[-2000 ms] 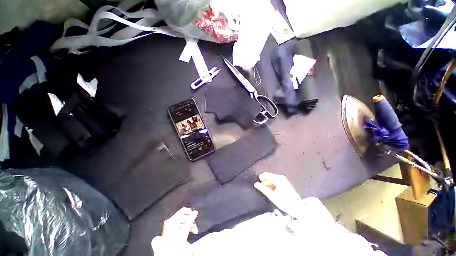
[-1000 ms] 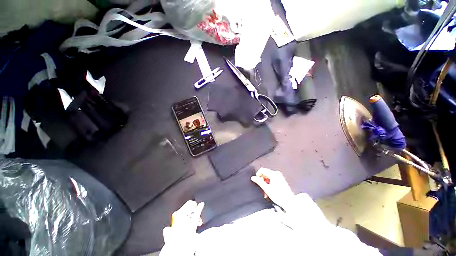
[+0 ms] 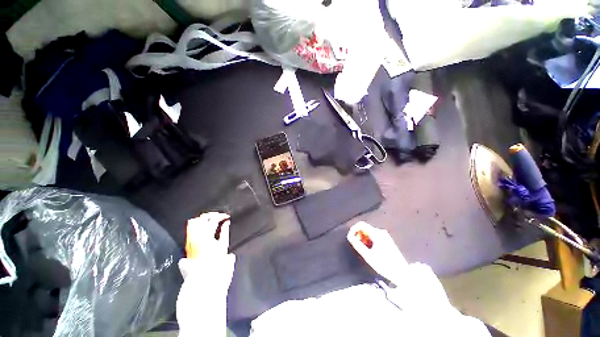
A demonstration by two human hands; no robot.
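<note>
A dark cut piece (image 3: 312, 264) lies flat nearest me. Another dark piece (image 3: 339, 205) lies just above it, right of the smartphone (image 3: 281, 168) with its lit screen. A further dark piece (image 3: 249, 214) lies left of the phone. My left hand (image 3: 208, 237) is at the lower left edge of that left piece, fingers bent. My right hand (image 3: 376, 247) is at the right end of the nearest piece, a reddish spot showing near the fingertips. Both hands are overexposed; whether either pinches cloth is hidden.
Fabric shears (image 3: 355, 131) lie above the pieces. A steam iron (image 3: 490, 184) stands right, with a cord. A clear plastic bag (image 3: 115, 263) bulges at left, below black bundles (image 3: 161, 141). White snips (image 3: 302, 112) lie near the shears. A red-printed bag (image 3: 299, 39) is at the back.
My left hand has moved from the nearest piece up and left to the left piece. My right hand stays by the nearest piece. The whole view has shifted, with the table things further right.
</note>
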